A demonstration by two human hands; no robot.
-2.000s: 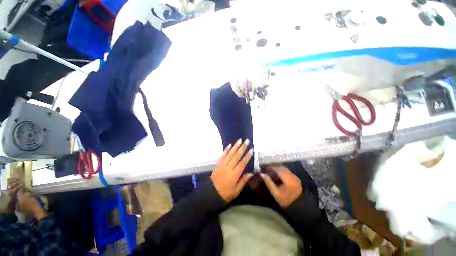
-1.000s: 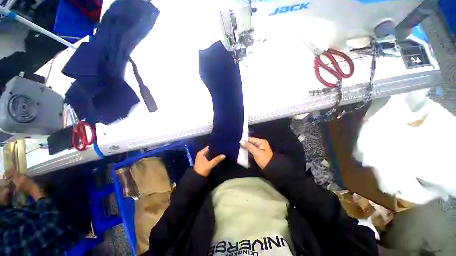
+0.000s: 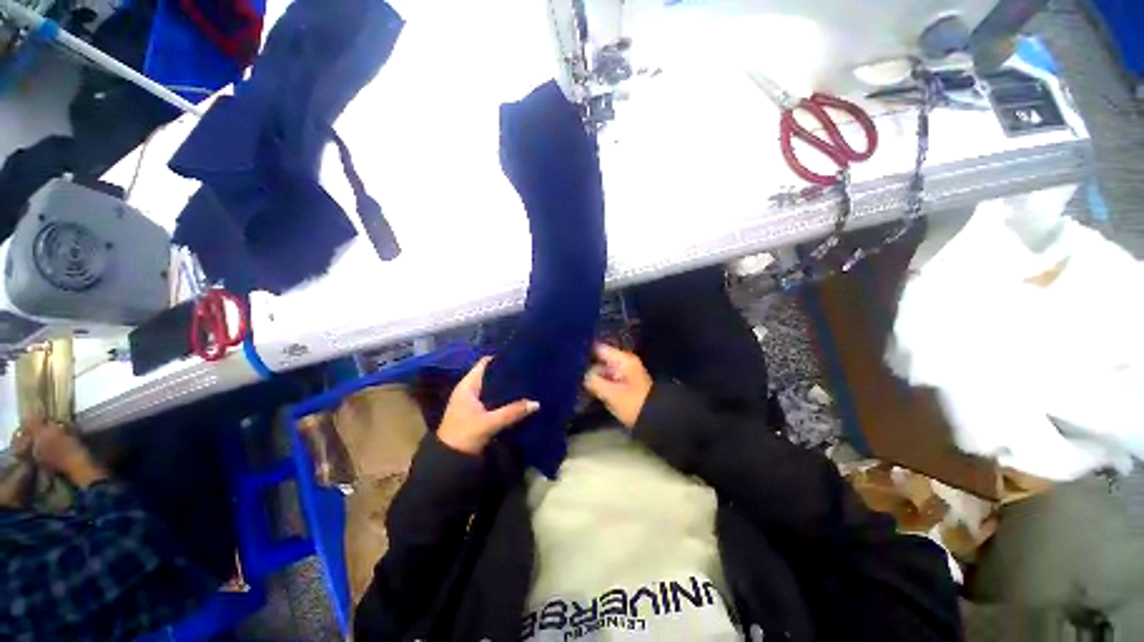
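A long curved navy panel [image 3: 565, 238] runs from the presser foot and needle [image 3: 600, 82] over the table's front edge down to my lap. My left hand [image 3: 479, 411] holds the panel's left edge near its lower end, thumb on top. My right hand [image 3: 620, 384] is at the panel's right edge, fingers bent against it; the fingertips are partly hidden. The panel's lower tip hangs over my light shirt. No pale strip shows along the panel.
A navy stack [image 3: 270, 163] and a narrow dark tab [image 3: 368, 207] lie at left. Red-handled scissors [image 3: 826, 138] lie right of the needle. A white cloth bundle [image 3: 1022, 339] is at right. A blue bin [image 3: 320, 502] stands below. Another person's hands [image 3: 53, 448] are at far left.
The pale strip seen beside the panel is out of sight. The panel's lower end now reaches further down my lap. My left hand has moved left and lower; my right hand has shifted slightly left.
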